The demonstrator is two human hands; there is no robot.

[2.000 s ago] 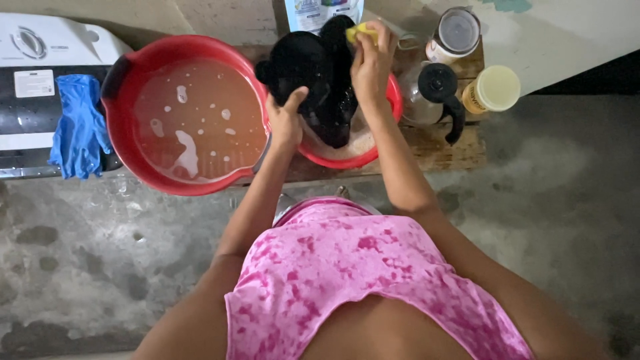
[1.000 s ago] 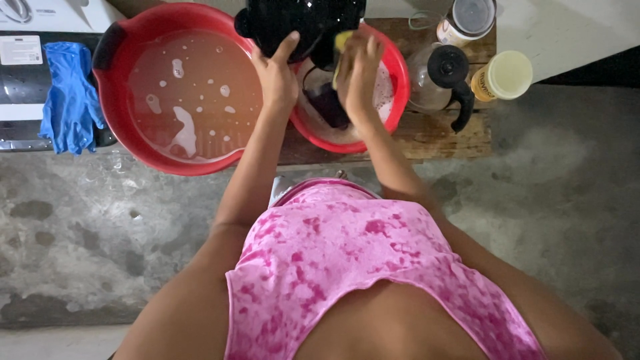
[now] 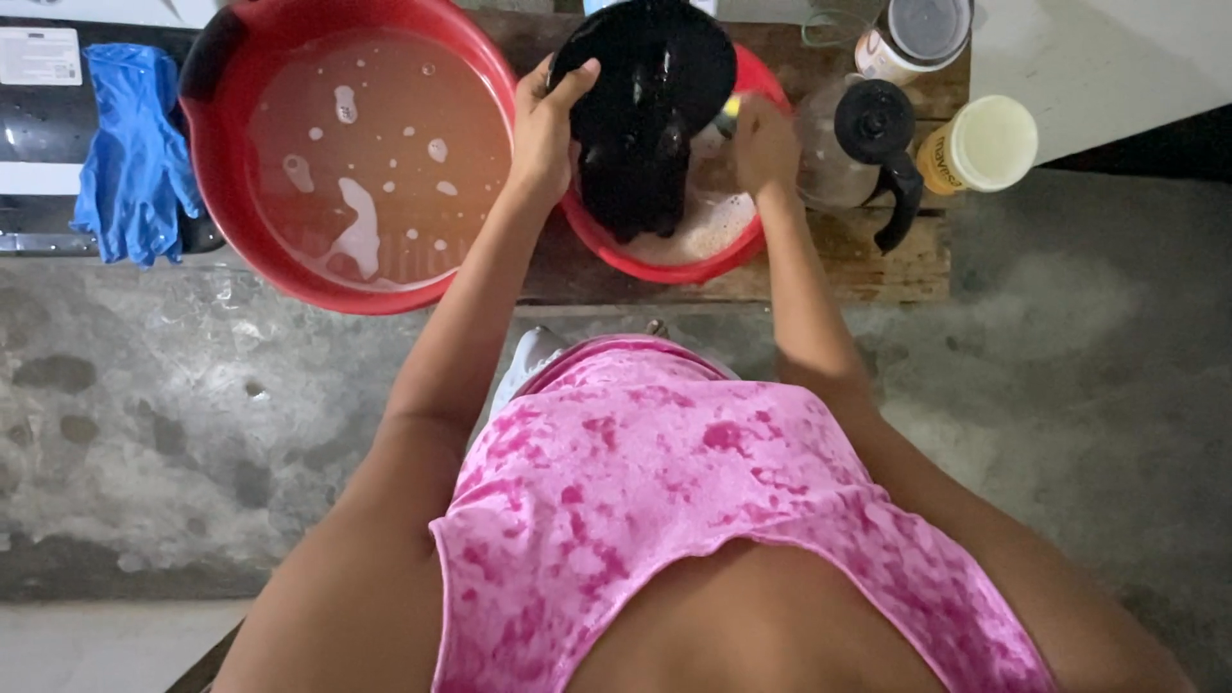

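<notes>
My left hand (image 3: 549, 130) grips the left edge of a wet black plastic appliance part (image 3: 640, 106), its thumb on top. The part is tilted over a small red basin (image 3: 664, 271) of sudsy water, and its lower end reaches inside the rim. At the basin's right side, my right hand (image 3: 767, 144) is closed around a sponge (image 3: 732, 106), of which only a yellow bit shows by the fingers. A large red tub (image 3: 337, 300) of cloudy, brownish water with patches of foam stands left of my left hand.
Right of the small basin, a glass carafe with a black lid and handle (image 3: 874, 120) stands on the wooden bench (image 3: 895, 255). Beyond it are a lidded jar (image 3: 905, 48) and a pale yellow tub (image 3: 996, 144). Blue rubber gloves (image 3: 135, 154) lie at the far left.
The black part has turned in my left hand. My right hand, with the sponge, has moved away from it to the right side of the small basin.
</notes>
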